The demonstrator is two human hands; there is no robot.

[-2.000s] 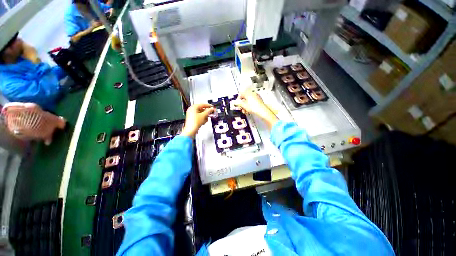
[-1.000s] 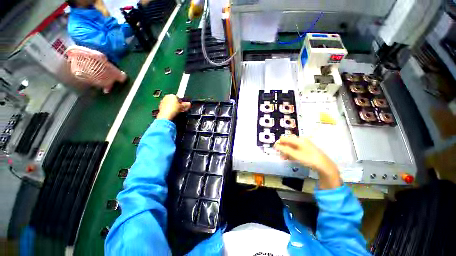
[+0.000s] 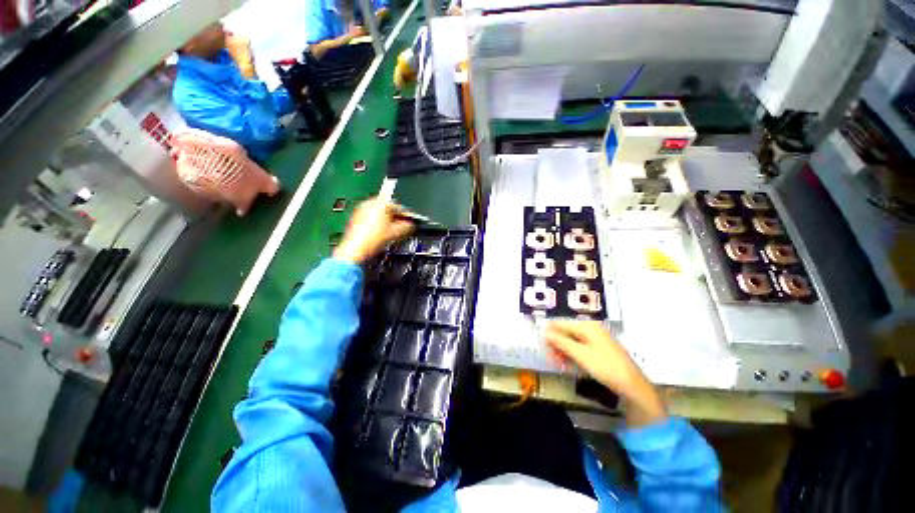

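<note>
My left hand (image 3: 369, 230) is over the far left corner of the black blister tray (image 3: 421, 346). A thin flat piece (image 3: 415, 215) with a bright edge sticks out from its fingertips. The tray pockets that show hold no parts. My right hand (image 3: 594, 359) is just in front of the left fixture (image 3: 560, 263), over the machine's front edge, fingers extended and no part visible in it. The left fixture holds several square copper-ringed parts; its far end shows bare black. The right fixture (image 3: 754, 246) holds several copper-ringed parts.
A screw feeder (image 3: 650, 150) stands between the fixtures. A red emergency stop (image 3: 832, 379) is at the front right corner. The green conveyor (image 3: 301, 245) carries small dark frames (image 3: 359, 165). Another tray (image 3: 150, 396) lies beyond it. A person in blue (image 3: 226, 100) sits across.
My hands have left the far end of the left fixture; my right hand moved to its near end. My left hand moved to the tray corner. The tray of parts now appears as an empty tray.
</note>
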